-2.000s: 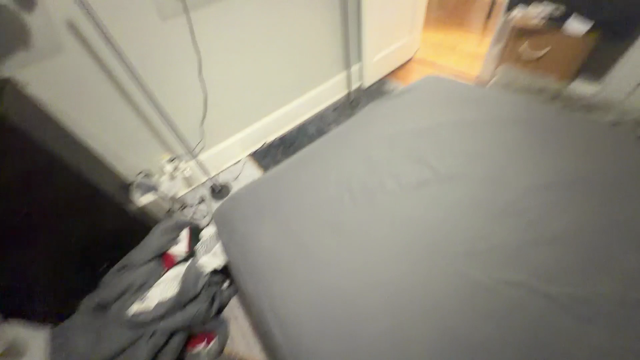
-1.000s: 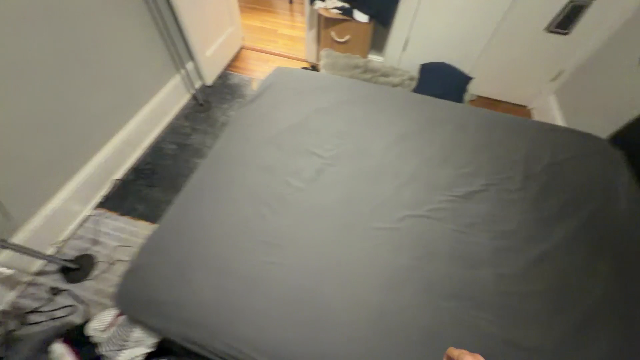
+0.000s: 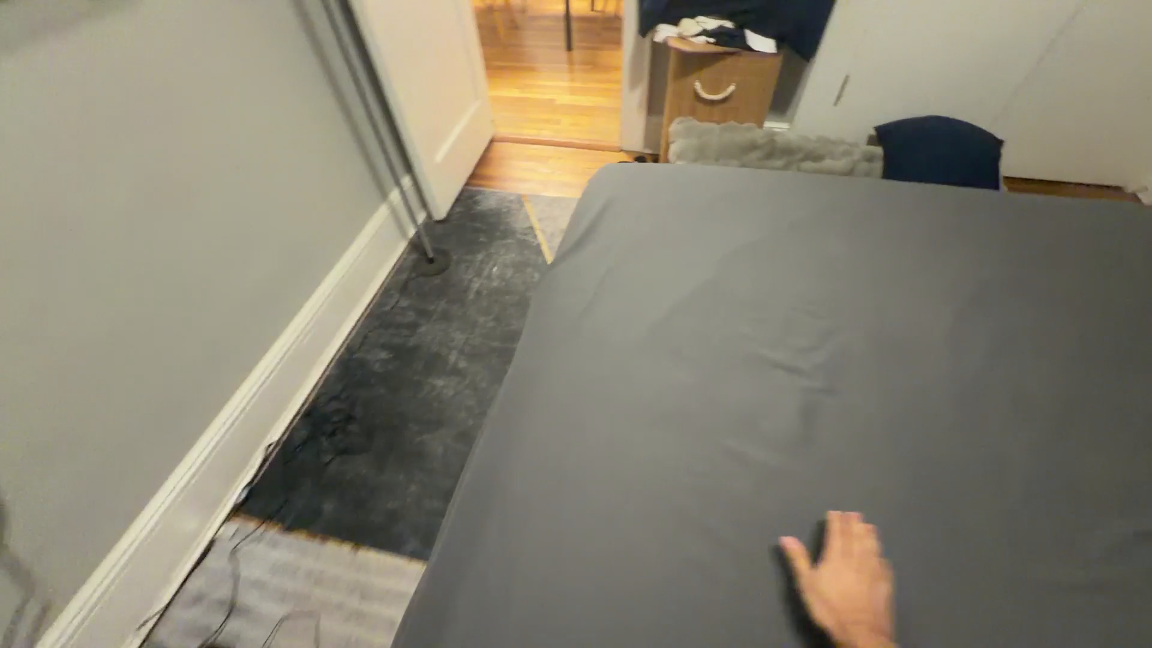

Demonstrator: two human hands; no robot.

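A mattress under a smooth grey fitted sheet [image 3: 684,378] fills the right and centre of the view, with light wrinkles near its middle. My right hand [image 3: 844,580] is at the bottom right, palm down over the sheet, fingers extended and thumb spread to the left. It holds nothing; it looks to be resting on the fabric. My left hand is out of view.
Left of the bed runs a dark rug [image 3: 414,360] along the wall's white baseboard [image 3: 270,387], with a floor stand's round base [image 3: 432,263] and loose cables. Beyond the bed are an open door [image 3: 432,99], a wooden drawer unit [image 3: 720,90], grey fluffy fabric [image 3: 774,148] and a navy chair back [image 3: 940,151].
The view has swung right, away from the clothes pile at lower left. My right hand, only fingertips at the bottom edge one second ago, now shows fully over the sheet.
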